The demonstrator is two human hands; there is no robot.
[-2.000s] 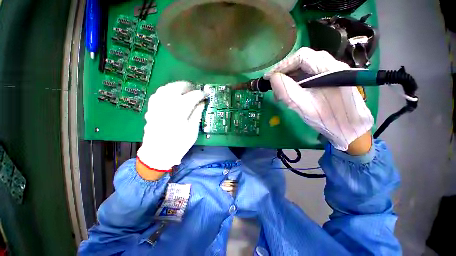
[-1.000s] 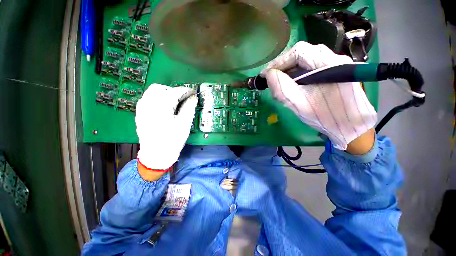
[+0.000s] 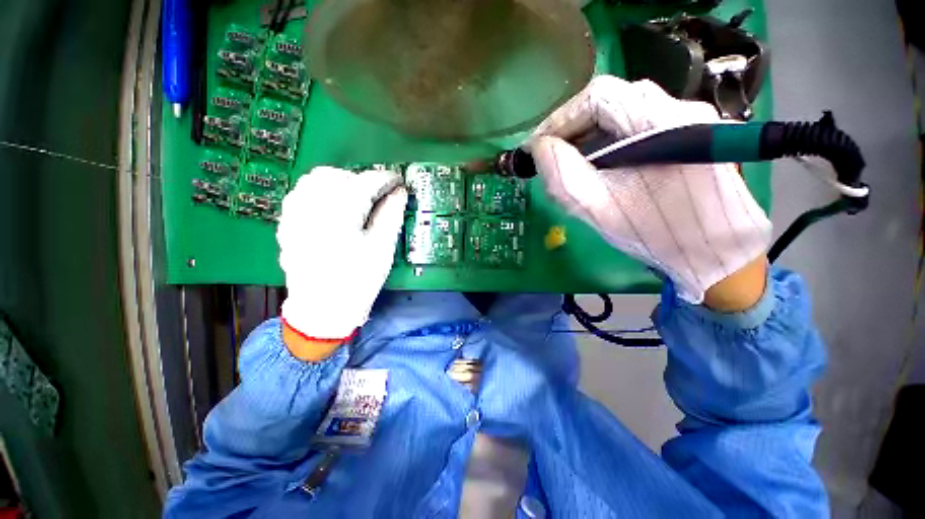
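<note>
A green PCB panel (image 3: 495, 239) lies solder side up on the green mat in front of me. My left hand (image 3: 340, 243), in a white glove with a red cuff edge, covers the panel's left part. Its fingers are closed together at the panel; a thin wire shows far left, but what the fingertips hold is too small to tell. My right hand (image 3: 649, 182), in a striped white glove, grips the black and dark-green soldering iron (image 3: 674, 146) like a pen. The iron points left, its tip over the panel's upper edge; contact cannot be told.
A second PCB panel (image 3: 246, 127), component side up, lies at left. A translucent hood disc (image 3: 451, 63) hangs above the work. The iron stand (image 3: 700, 63) is at upper right, a blue stick (image 3: 176, 56) at upper left. Yellow scrap (image 3: 555, 237) lies right of the panel. A conveyor (image 3: 61, 223) runs at far left.
My left hand has shifted left since the oldest frame, uncovering more of the panel. My right hand stays near the same place with the iron. The whole view has shifted slightly.
</note>
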